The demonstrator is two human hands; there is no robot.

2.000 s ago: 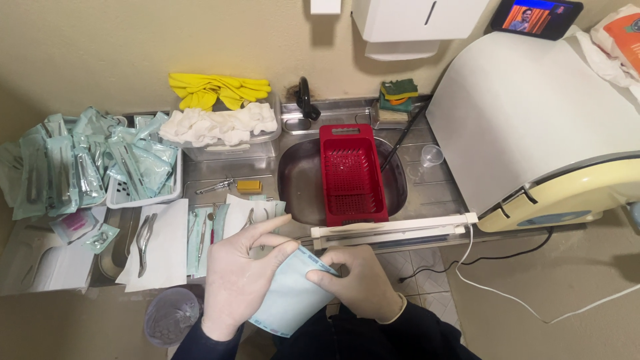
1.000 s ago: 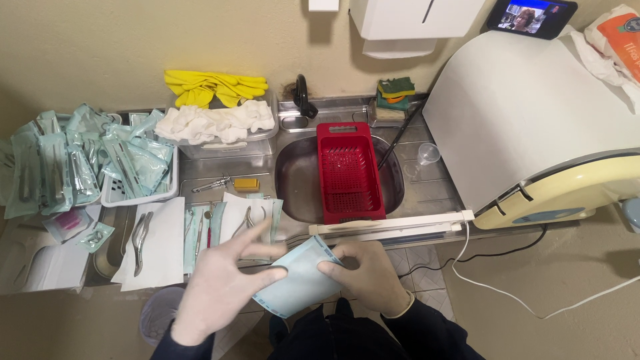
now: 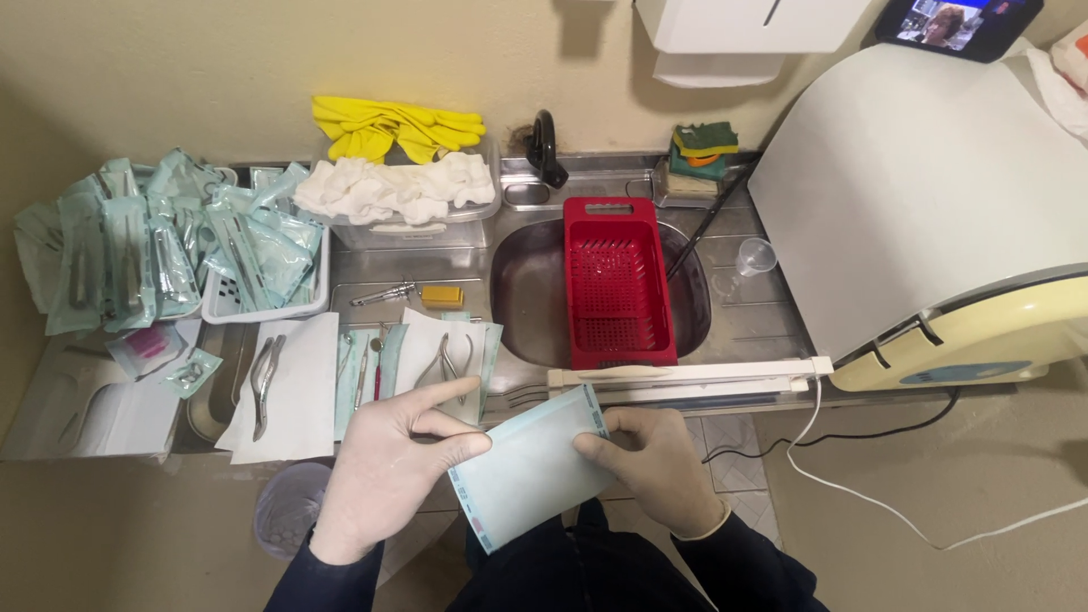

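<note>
My left hand, in a pale glove, pinches the left upper edge of a light blue sterilization pouch. The right edge of that pouch is held between thumb and fingers of my gloved right hand. Just beyond my left hand, metal pliers lie on white paper. Left of them are a dental mirror and other slim instruments on pouches. Another pair of metal pliers rests on a white sheet. Whether the pouch contains anything cannot be seen.
A white sealing machine bar lies along the counter's front edge. Behind it, a red plastic basket stands in the sink. Filled pouches heap over a white basket at left. A cream-coloured autoclave stands at right.
The pouch has turned from a steep tilt to a flatter one, with its plain face toward the camera. Both hands still hold it.
</note>
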